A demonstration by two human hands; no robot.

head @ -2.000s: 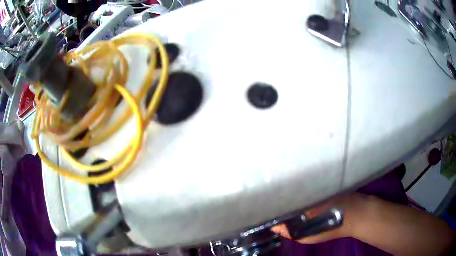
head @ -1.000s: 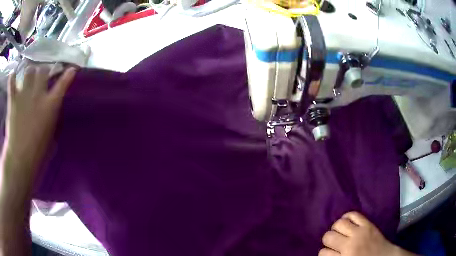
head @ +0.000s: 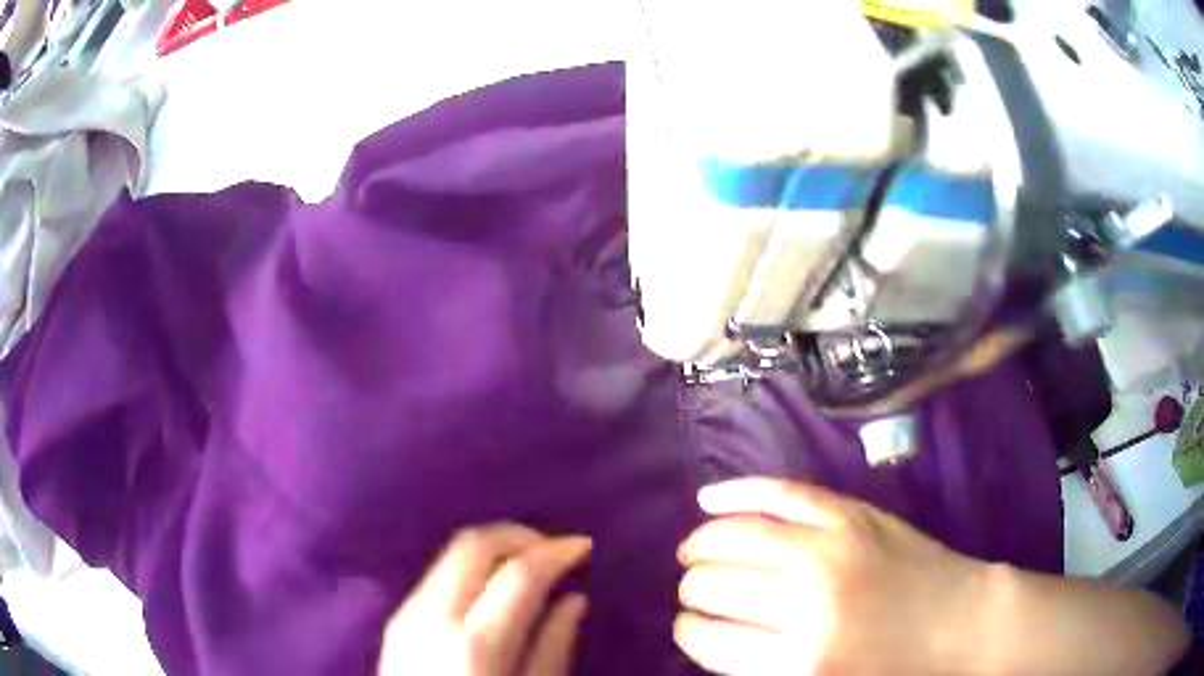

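Note:
The purple cloth [head: 383, 370] spreads over the machine bed and runs under the presser foot [head: 720, 374]. It is puckered just in front and to the right of the foot. My left hand [head: 489, 608] is at the bottom centre, with fingers bent and gripping the cloth. My right hand [head: 805, 581] lies on the cloth just in front of the foot, fingers curled together over it; its fingertips and palm are partly hidden. The white sewing machine head [head: 792, 119] with a blue stripe stands above, slightly blurred.
A pale grey cloth [head: 79, 145] lies at the left edge. A red tray [head: 198, 24] shows at the top left. A pink-handled tool [head: 1112, 499], a rod with a dark red ball [head: 1167, 415] and a green packet [head: 1192, 442] lie at the right. Yellow cord [head: 924, 12] sits on the machine top.
The view has swung down from the machine top to the cloth. My left hand has moved from the far left to the bottom centre. My right hand has moved up and left, nearer the foot.

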